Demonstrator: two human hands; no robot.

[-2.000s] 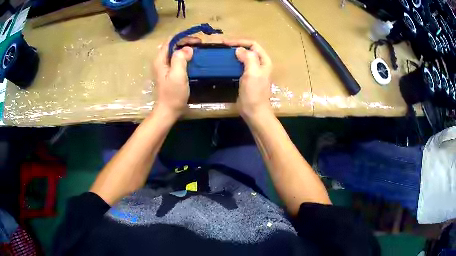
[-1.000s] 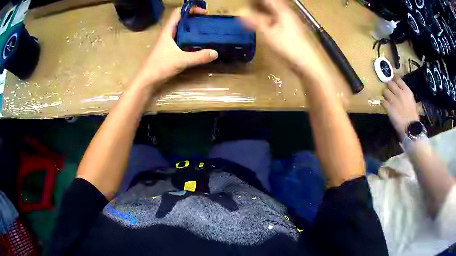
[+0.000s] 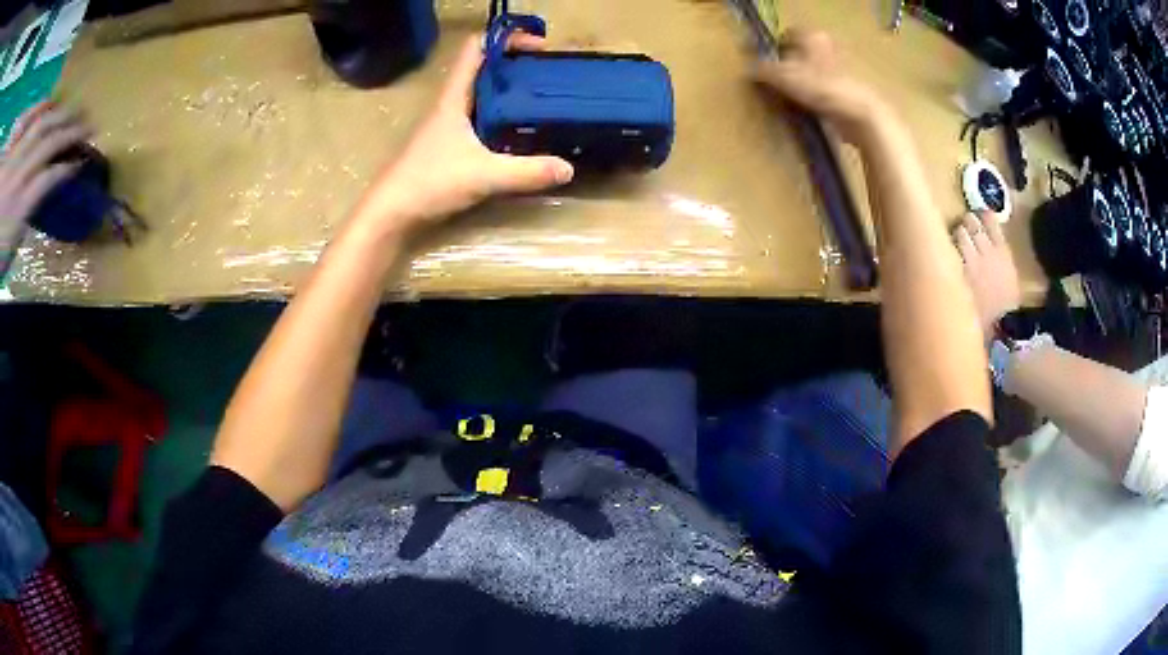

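A dark blue speaker body lies on its side on the bench. My left hand holds its left end, thumb along the near side. A blue strap loop hangs at that end. My right hand is blurred and lies over the mallet's shaft. The mallet's long black grip points towards the near edge, also blurred. The mallet head is out of the picture. Whether my right fingers are closed round the shaft is not clear.
Another speaker stands at the back left. At far left a person's hand holds a blue speaker. At right another person's hand touches a white-ringed disc. Many black units crowd the right side. A red stool stands below left.
My right hand has left the speaker and moved right to the mallet, whose grip has swung left. My left hand stays on the speaker. A hand has appeared at far left.
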